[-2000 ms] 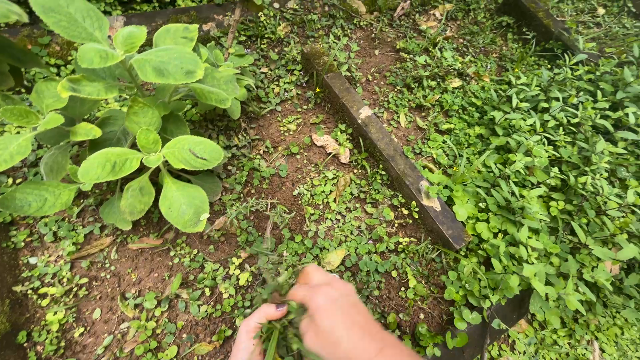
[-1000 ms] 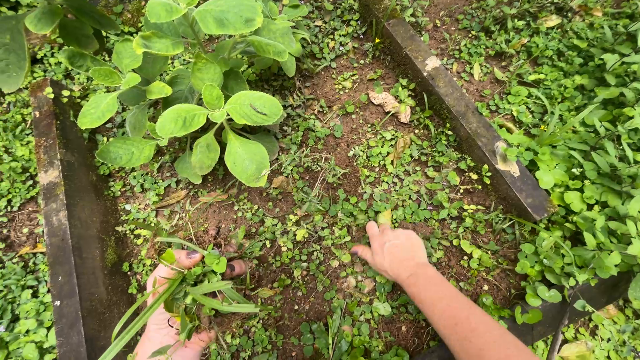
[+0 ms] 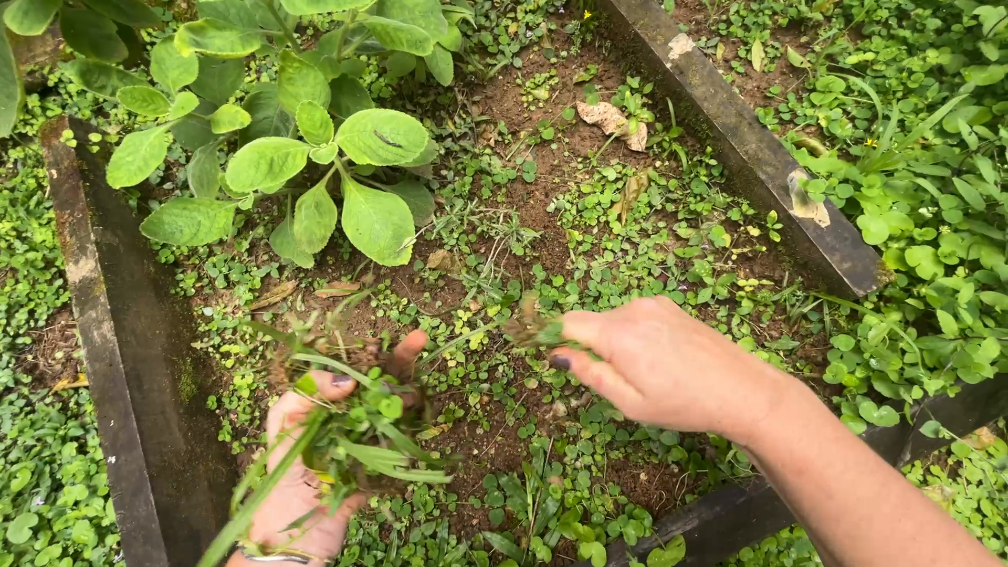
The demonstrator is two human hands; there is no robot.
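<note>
My left hand (image 3: 303,472), palm up at the lower left, holds a loose bunch of pulled weeds and grass blades (image 3: 370,425). My right hand (image 3: 654,366) is to the right of it, thumb and fingertips pinched on a small tuft of weeds (image 3: 535,327) with brownish, blurred roots. Both hands are over a soil bed (image 3: 543,189) covered in small round-leaved weeds (image 3: 630,268). A broad-leaved green plant (image 3: 315,157) grows beyond my left hand.
A dark, weathered edging board (image 3: 102,339) runs down the left side. Another edging board (image 3: 748,150) slants across the upper right, and a third (image 3: 732,512) lies at the lower right. Dry curled leaves (image 3: 610,122) rest on the soil. Dense green growth (image 3: 945,260) stands at the right.
My right hand was on the ground plants a second ago; now it holds a small tuft and is nearer my left hand. Two seconds ago both hands were together around greenery.
</note>
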